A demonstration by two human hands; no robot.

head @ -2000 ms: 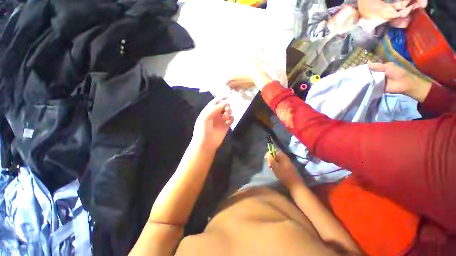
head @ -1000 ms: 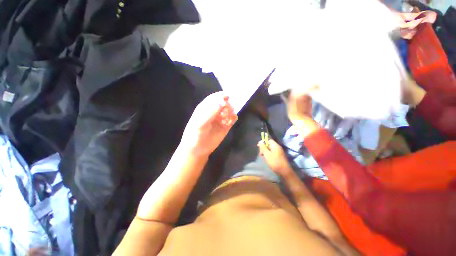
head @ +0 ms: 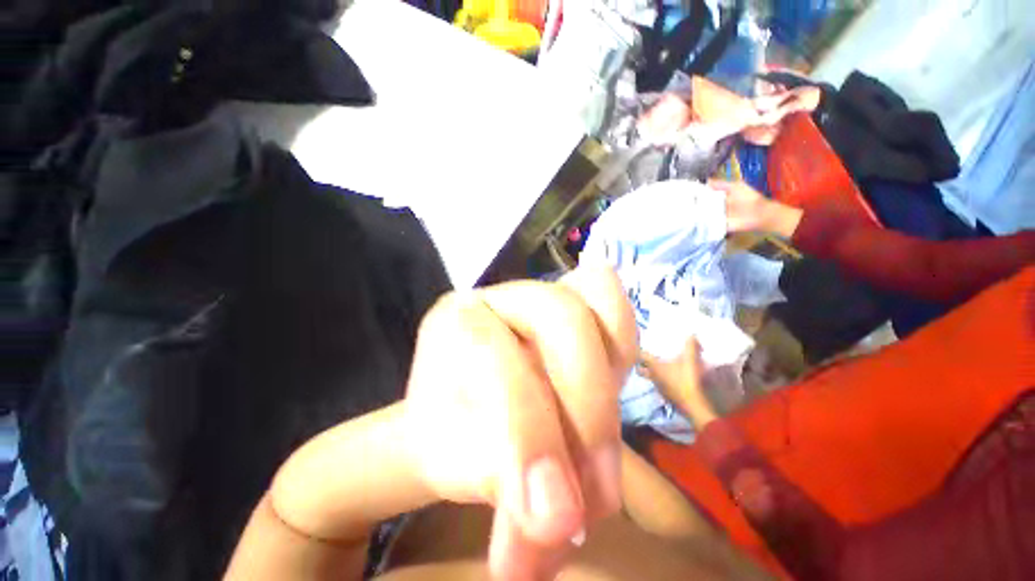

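Observation:
My left hand (head: 516,397) is large and close to the camera in the middle of the picture. Its fingers are curled down and closed. No clear object shows in them, only a tiny pale speck by a fingertip. My right hand and any tool in it are hidden behind my left hand; only part of the right forearm shows at the bottom. Black garments (head: 261,306) lie on the left and over the lap, left of and below my left hand. One carries small gold dots.
A white tabletop (head: 454,125) is beyond the black garments. At right, a person in red sleeves (head: 874,255) handles a pale blue and white shirt (head: 664,244). Orange-red cloth (head: 863,397) lies nearer. A red basket (head: 811,170) and a yellow item (head: 496,25) are farther back.
My left hand has come up close to the camera and now covers my right hand, where green-gripped snips showed before. The other person's white cloth has come down off the table. The view has shifted right.

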